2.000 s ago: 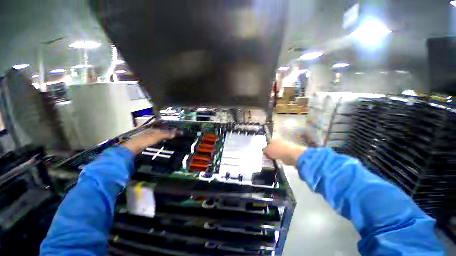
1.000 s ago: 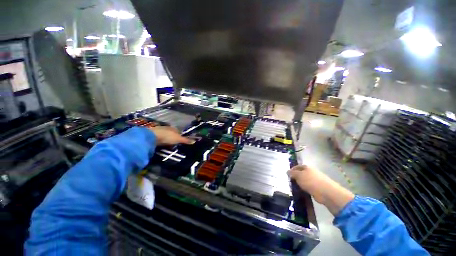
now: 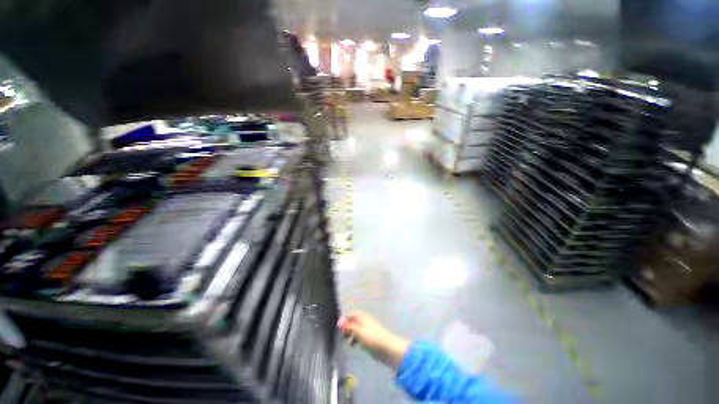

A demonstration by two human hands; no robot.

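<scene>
A rack trolley [image 3: 268, 260] with closely stacked dark shelves stands at the left, blurred. A circuit board [image 3: 162, 237] with long white-silver bars, orange-copper coils and black parts lies on its top. A raised dark panel [image 3: 197, 59] hangs above it. My right hand [image 3: 366, 331] is beside the trolley's right side, low in the view, with fingers bent; blur hides whether it touches or grips the frame. My left hand is not in view.
Another tall rack of dark shelves [image 3: 568, 181] stands at the right, beside a white-sided rack [image 3: 465, 118]. Brown boxes [image 3: 682, 245] are at the far right. Grey floor [image 3: 394, 213] with yellow-black tape lines runs between the racks. A pallet with boxes [image 3: 411, 109] is farther back.
The view has swung right, so the trolley and board now sit at the left. My left hand has left the picture. My right hand is lower, along the trolley's side.
</scene>
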